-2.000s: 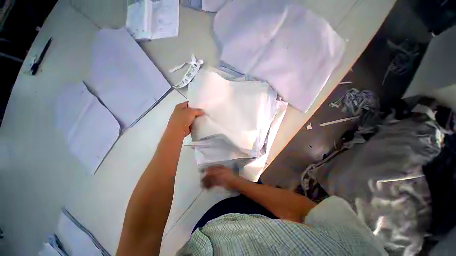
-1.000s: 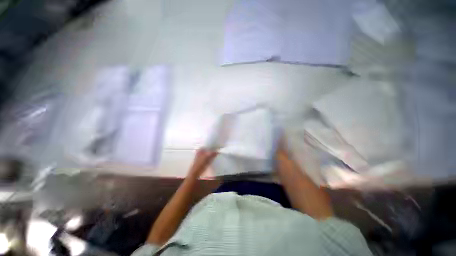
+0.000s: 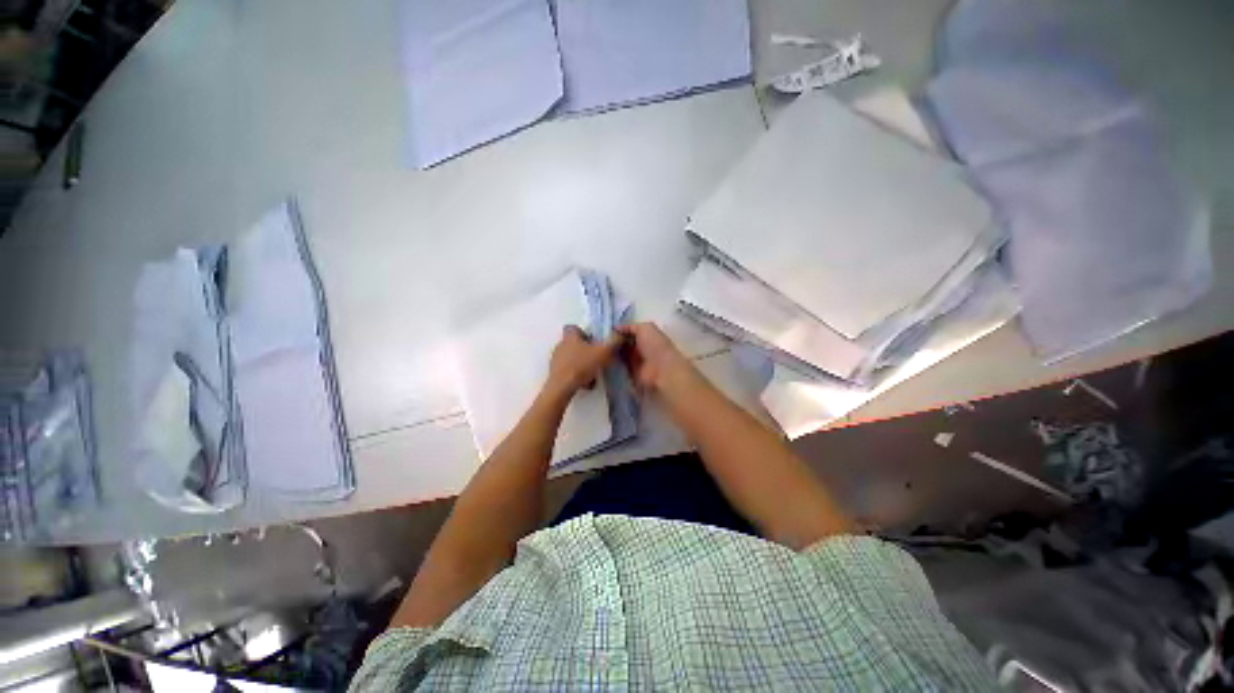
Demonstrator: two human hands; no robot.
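A squarish stack of pale cut pieces (image 3: 521, 359) lies at the table's front edge before me, with light blue fabric plies (image 3: 616, 386) showing along its right side. My left hand (image 3: 582, 359) is on the stack's upper right part, its fingertips at the blue edges. My right hand (image 3: 647, 355) is just right of it, its fingers bent at the same edges. Both hands appear to pinch the plies between them; the fingertips are partly hidden. A creamy layered folded bundle (image 3: 853, 217) lies to the right.
Large lilac body panels lie at the back (image 3: 650, 54) and far right (image 3: 1083, 190). Narrow panel stacks (image 3: 287, 359) lie at left. A white twisted strip (image 3: 826, 64) is behind the bundle. A thin dark object (image 3: 75, 153) is far left. Scraps litter the floor beyond the front edge.
The view has turned left from the folded bundle. My hands have left that bundle and are now close together on a smaller stack, which was blurred between them one second ago.
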